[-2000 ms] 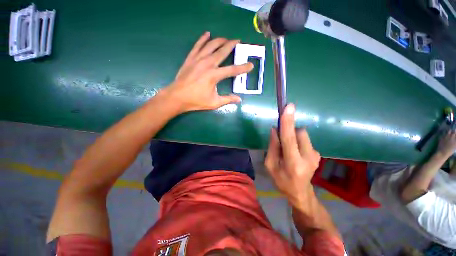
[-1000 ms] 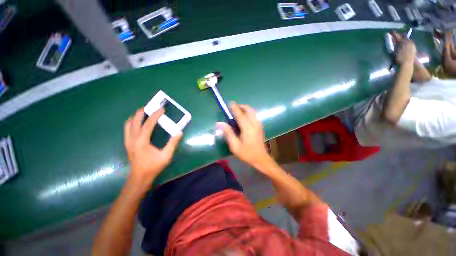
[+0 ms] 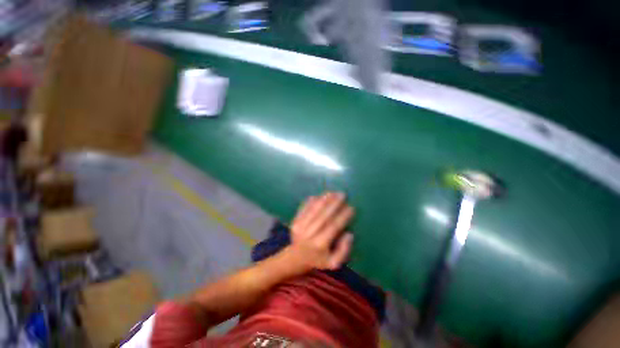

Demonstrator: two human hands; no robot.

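Observation:
The mallet (image 3: 466, 217) lies on the green bench at right, its yellow-green face to the left, its dark grip towards the bench's front edge. No hand is on it. My left hand (image 3: 323, 231) is over the bench's front edge near my body, palm down, fingers extended and blurred. No object shows in it. A blurred brownish shape at the bottom right corner may be part of my right arm or hand; its fingers cannot be seen. The white housing held earlier is not visible.
A white stack of covers (image 3: 202, 92) sits at the bench's left end. A large brown cardboard box (image 3: 102, 88) stands beside it. Beyond the metal edge (image 3: 449, 98), units with blue parts (image 3: 503, 51) lie on the conveyor. A grey post rises there.
The view has swung left. My left hand has let go of the white housing and moved back towards my body. My right hand has let go of the mallet.

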